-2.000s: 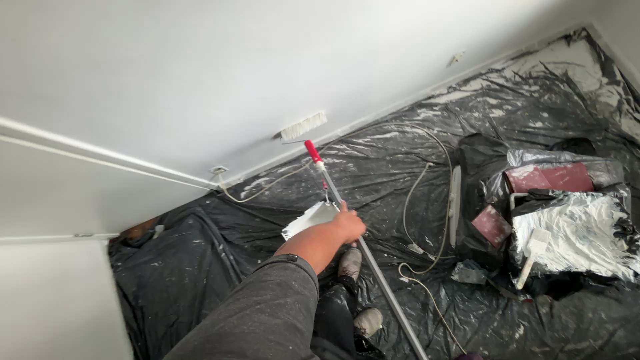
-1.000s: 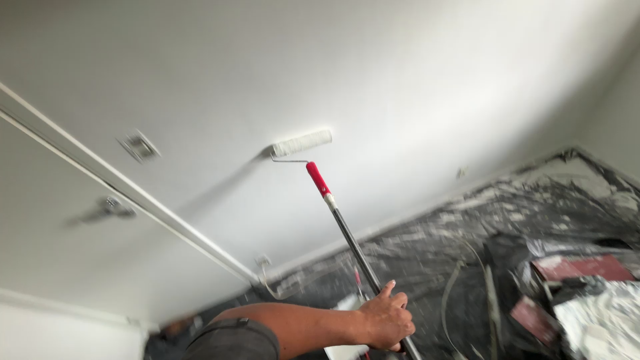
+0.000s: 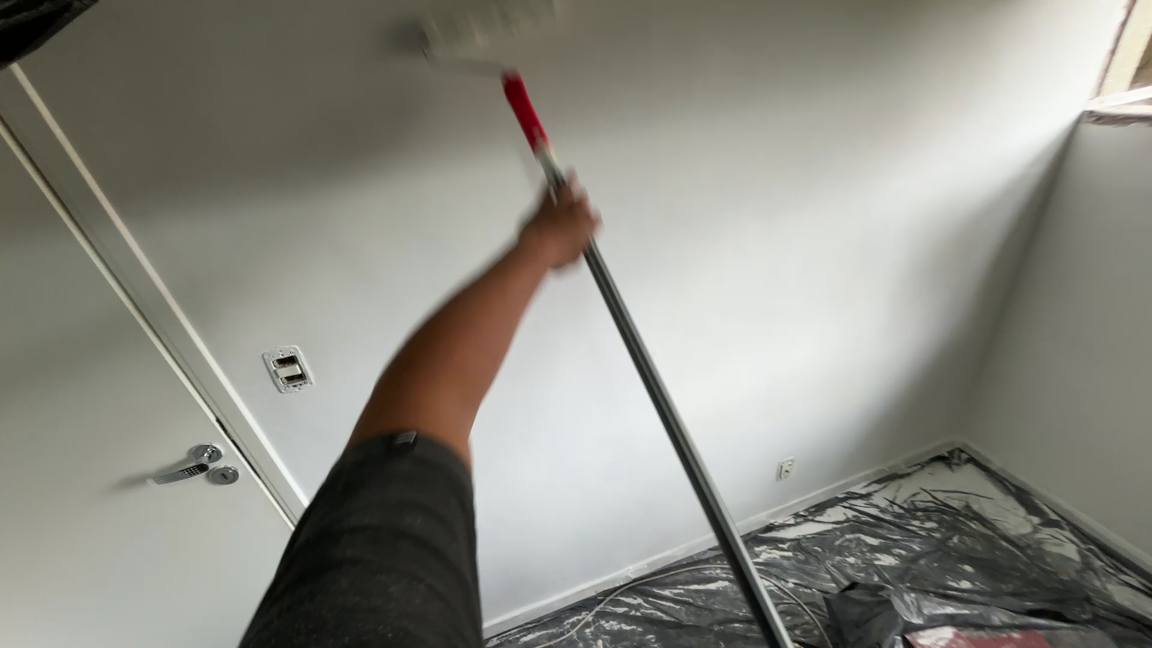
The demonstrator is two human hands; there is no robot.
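Note:
My left hand (image 3: 560,223) is closed around the metal extension pole (image 3: 666,409) of a paint roller, just below its red handle (image 3: 525,110). The arm, in a dark sleeve, reaches up from the bottom. At the top edge the white roller cover (image 3: 490,25) is blurred and lies at or close to the white wall (image 3: 720,216); contact cannot be told. The pole slants down to the right and leaves the view at the bottom. My right hand is out of view.
On the left is a white door (image 3: 81,387) with a metal lever handle (image 3: 184,470). The wall bears an uncovered switch box (image 3: 288,369) and a low outlet (image 3: 786,469). Paint-marked black plastic sheeting (image 3: 891,540) and a cable (image 3: 621,589) lie on the floor.
The roller has moved from low near the baseboard to high on the wall. My left hand now holds the pole closer to the red handle. The view has tilted up.

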